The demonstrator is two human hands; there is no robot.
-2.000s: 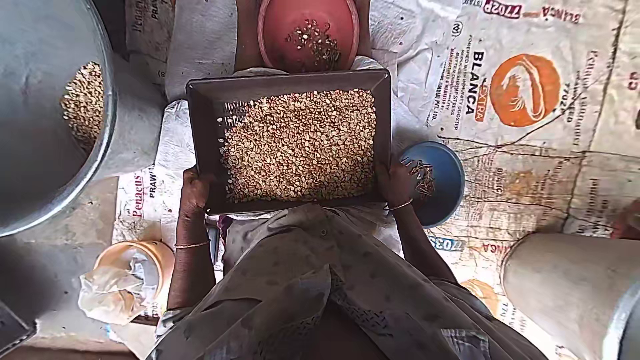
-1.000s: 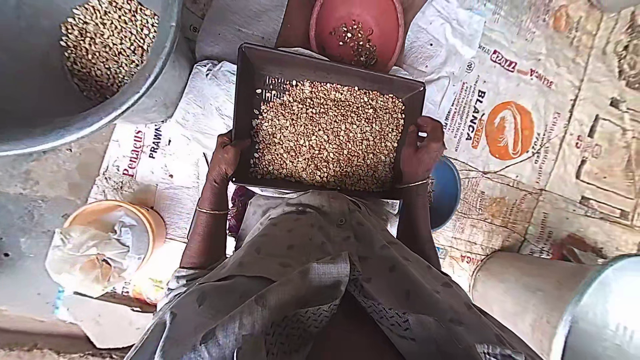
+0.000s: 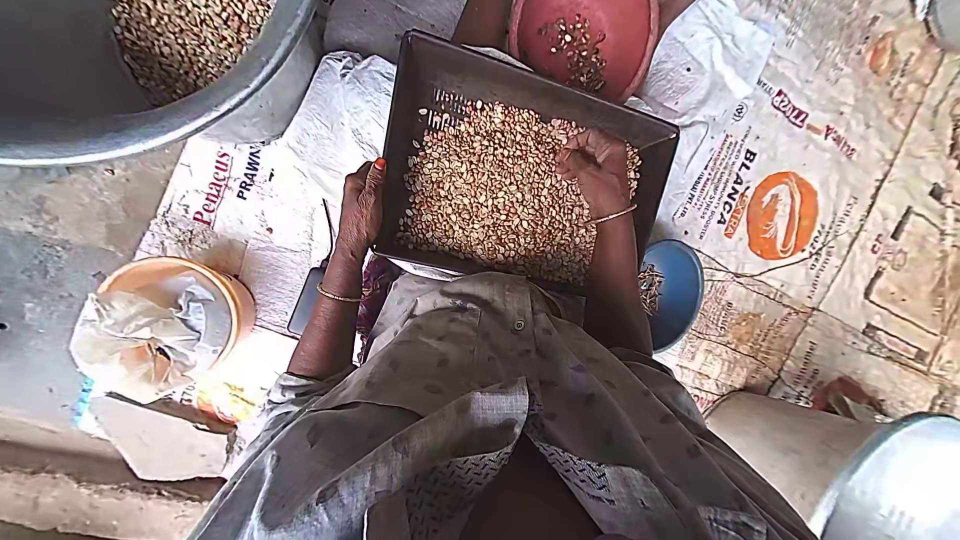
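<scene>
A dark rectangular tray (image 3: 525,79) rests tilted at my lap, with a wide layer of pale and reddish-brown seeds or beans (image 3: 495,187) in it. My left hand (image 3: 364,202) grips the tray's left side, thumb along the rim. Over the right part of the seeds, my right hand (image 3: 594,169) is bent down with its fingers curled at the surface; whether it pinches any seeds cannot be made out. Just beyond the tray's far edge is a red plastic bowl (image 3: 630,37) with a few seeds and dark bits (image 3: 581,52) in it.
A large metal basin (image 3: 225,116) with more seeds stands at upper left. An orange-rimmed bucket (image 3: 238,300) with a plastic bag is at lower left. A blue bowl (image 3: 682,300) holding thin scraps sits right of my forearm. Metal vessels (image 3: 795,435) stand at lower right on printed sacks (image 3: 862,247).
My right hand has left the tray's right edge and moved inward onto the seeds. My left hand stays on the left side. The tray has turned, its right end now nearer me. The view has shifted.
</scene>
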